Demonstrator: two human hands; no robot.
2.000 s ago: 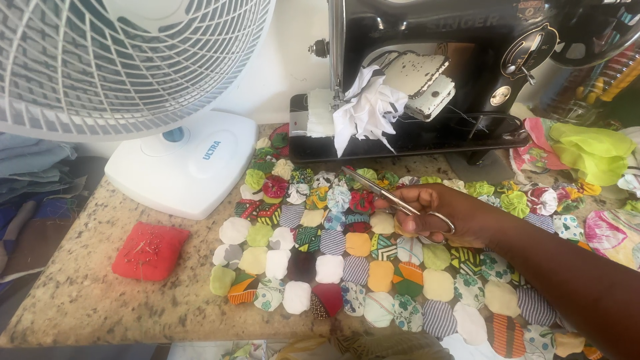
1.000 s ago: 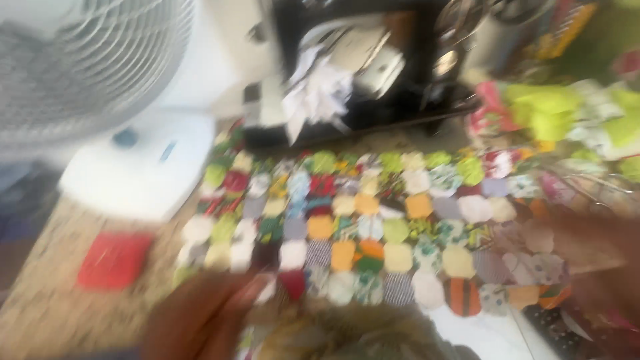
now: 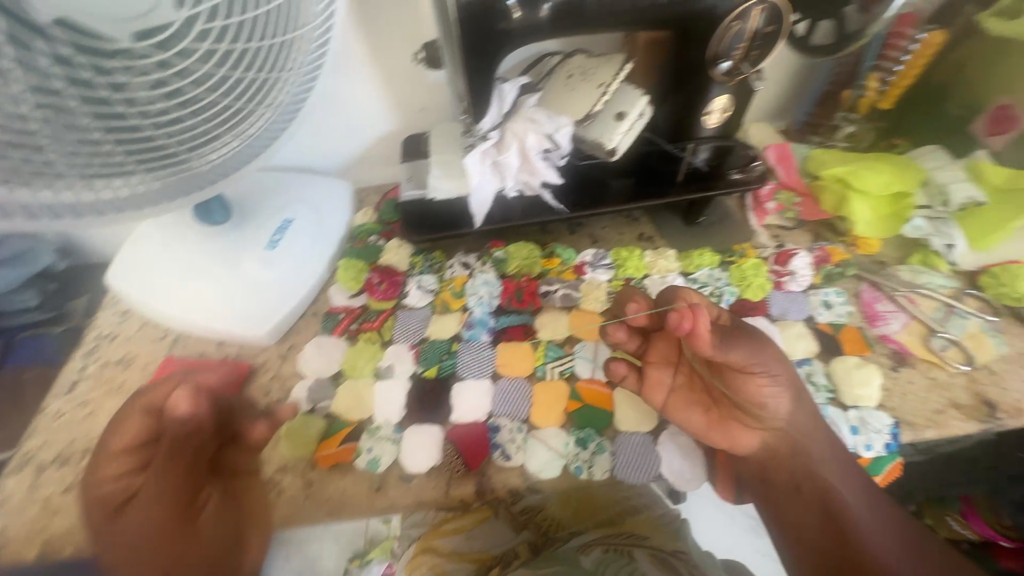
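My right hand [image 3: 704, 368], palm up over the patchwork, pinches a pale thread [image 3: 640, 317] between thumb and fingers; a needle cannot be made out. Blurred at the lower left, my left hand [image 3: 184, 472] has curled fingers in front of the red pincushion [image 3: 200, 370] and mostly hides it. Whether it holds anything is unclear. Joined rows of gathered fabric rounds [image 3: 472, 400] in many colours and prints lie flat on the speckled stone top. Metal scissors [image 3: 928, 316] rest on fabric scraps at the right, apart from both hands.
A black sewing machine [image 3: 592, 192] with white cloth strips [image 3: 520, 152] on it stands behind the patchwork. At the left is a white fan [image 3: 232, 248]. Green and pink fabric pieces [image 3: 868, 184] are heaped at the back right. Patterned cloth [image 3: 552, 536] shows below the table edge.
The scissors have left my right hand and lie at the right. That hand now pinches thread. My left hand, absent from the oldest frame, is now near the pincushion.
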